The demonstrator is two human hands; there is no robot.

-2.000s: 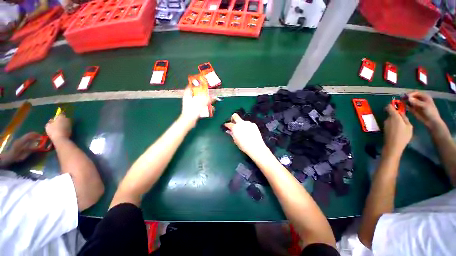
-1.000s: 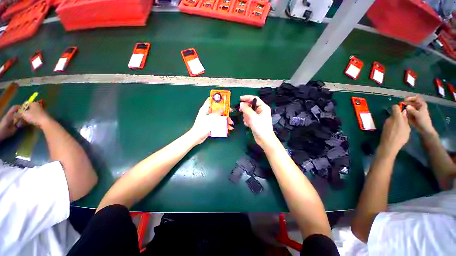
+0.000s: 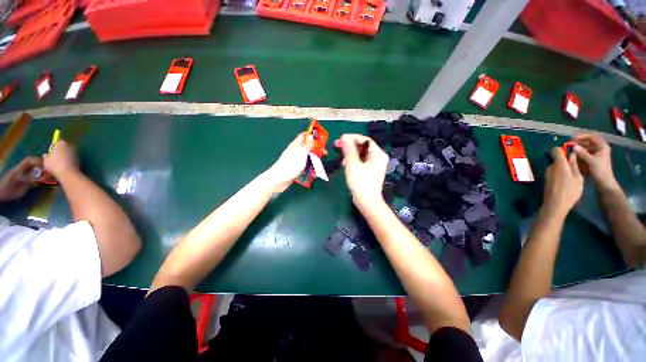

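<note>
My left hand (image 3: 290,161) holds an orange-red housing (image 3: 318,140) tilted on edge above the green bench, with a white flap or label (image 3: 319,167) showing at its side. My right hand (image 3: 363,159) is just right of the housing, fingers pinched, with a small dark piece partly hidden between and below the fingertips; a reddish spot shows at the fingertips. A large pile of black parts (image 3: 439,184) lies right of my right hand. A few loose black parts (image 3: 360,257) lie nearer me.
Housings with white patches (image 3: 251,85) lie spaced on the green conveyor behind a pale strip (image 3: 212,109). A slanting grey post (image 3: 464,56) stands behind the pile. Another housing (image 3: 518,158) lies right of it. Coworkers' arms (image 3: 106,205) are on both sides. Red trays (image 3: 322,15) stand beyond.
The housing in my left hand has turned from face-up to tilted on edge. My right hand stays close beside it. The housings on the conveyor have shifted left.
</note>
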